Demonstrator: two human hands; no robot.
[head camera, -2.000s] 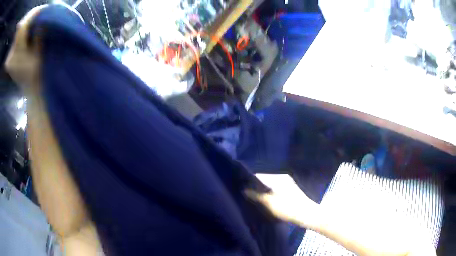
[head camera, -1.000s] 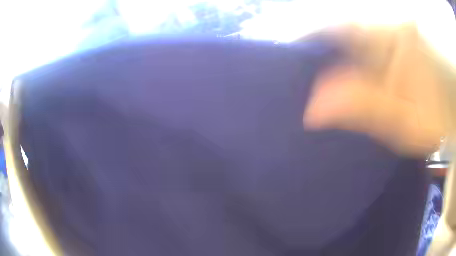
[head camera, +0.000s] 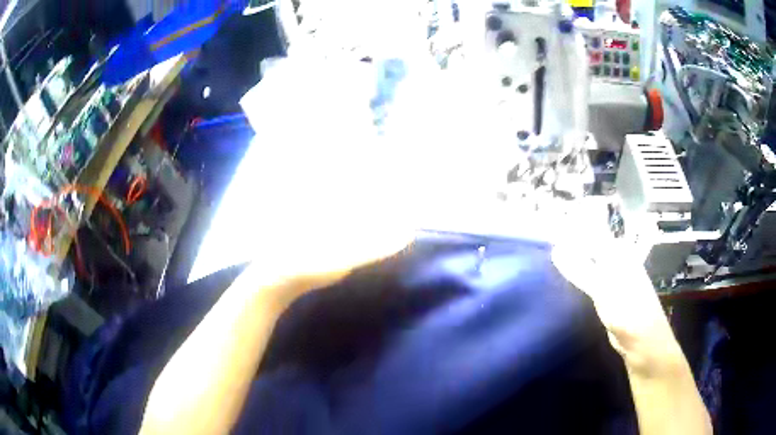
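The navy garment (head camera: 442, 340) lies over my lap, its upper edge on the white tabletop (head camera: 289, 187) below the button sewing machine (head camera: 532, 76). My left hand (head camera: 383, 242) is at the garment's upper left edge, washed out by glare; it appears to hold the cloth. My right hand (head camera: 587, 263) holds the garment's upper right edge, also overexposed. The fingertips of both hands are hard to see. A small bright spot shows on the cloth near its upper edge. Small shiny metal parts (head camera: 544, 174) sit under the machine head, just beyond the cloth.
A control box (head camera: 613, 55) with red digits stands right of the head. A vented cover (head camera: 655, 174) sits below it. The green button feeder bowl (head camera: 723, 59) is at the upper right. Orange tubing (head camera: 85, 200) and a blue object (head camera: 170, 38) are at the left.
The view has turned to the machine. The garment, raised across the view before, is now lowered with its edge at the tabletop. Both hands have moved to its upper edge.
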